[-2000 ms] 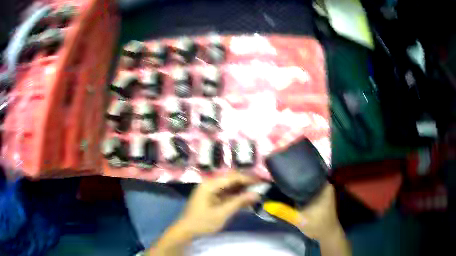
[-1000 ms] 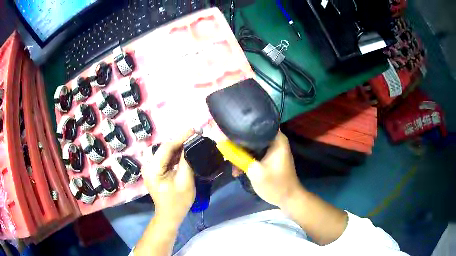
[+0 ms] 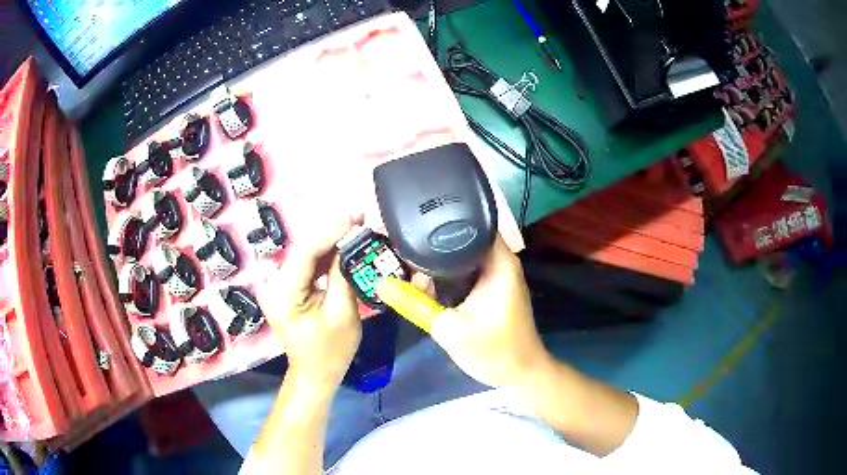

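Observation:
My left hand (image 3: pixel 320 315) holds a black smartwatch (image 3: pixel 372 270) by its strap, just off the front edge of the pink-red blister tray (image 3: pixel 325 167). The watch screen is lit with green and white patches. My right hand (image 3: pixel 492 311) grips a black barcode scanner (image 3: pixel 436 209) with a yellow trigger area; its head is over the tray's right front part, close beside the watch. Several smartwatches (image 3: pixel 215 249) with patterned straps sit in rows in the left part of the tray.
Stacked red-orange trays (image 3: pixel 70 269) stand at left. A keyboard (image 3: pixel 232 56) and monitor (image 3: pixel 93 28) are behind the tray. A coiled cable (image 3: pixel 557 153) with a binder clip (image 3: pixel 513 95), a blue pen (image 3: pixel 529 20) and a black box (image 3: pixel 641 70) lie right. Red-orange trays (image 3: pixel 631 232) are below.
The watch screen, dark a second ago, is now lit green and white. The scanner has shifted slightly left. Since two seconds ago, the view has turned and the watch has come beside the scanner.

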